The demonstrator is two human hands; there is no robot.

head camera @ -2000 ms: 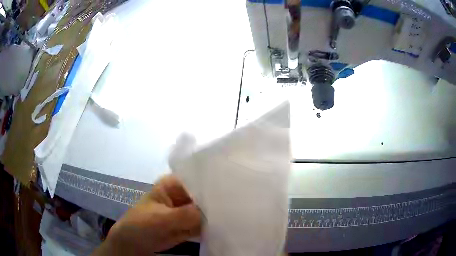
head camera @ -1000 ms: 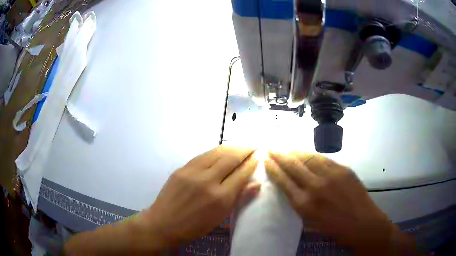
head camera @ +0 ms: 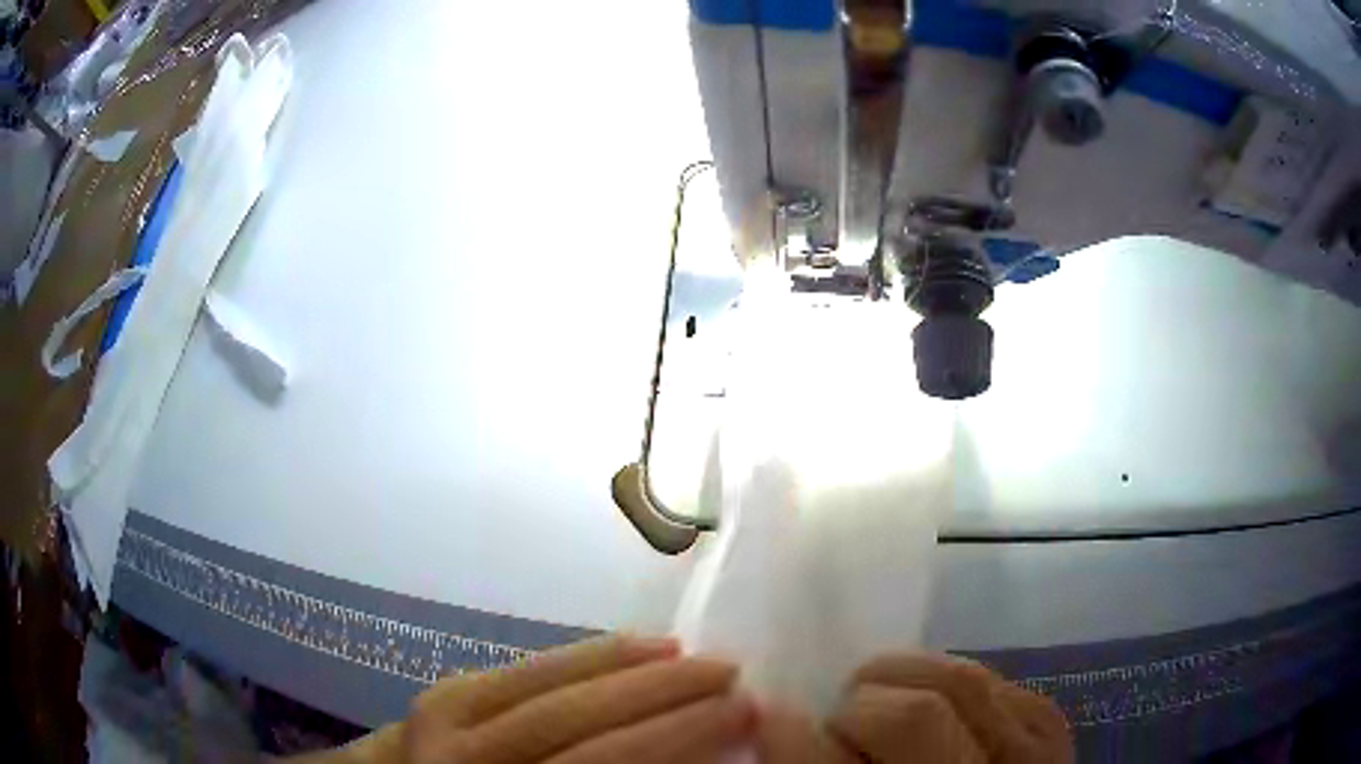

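Observation:
A white fabric strip runs from under the machine head toward me, over the front edge of the table. Its far end is lost in glare near the presser foot area. My left hand is at the bottom of the picture with its fingers on the strip's left edge. My right hand has bent fingers gripping the strip's right side. Both hands are partly cut off by the bottom edge. The needle cannot be made out.
The machine head with its dark tension dial stands at the upper right. Layered white strips and a small scrap lie at the left. A printed ruler lines the front edge. Cardboard is at far left.
Both hands have moved back from near the needle to the front edge of the table. More of the strip now shows, lying under the head. The brown-gold piece at the plate corner is uncovered.

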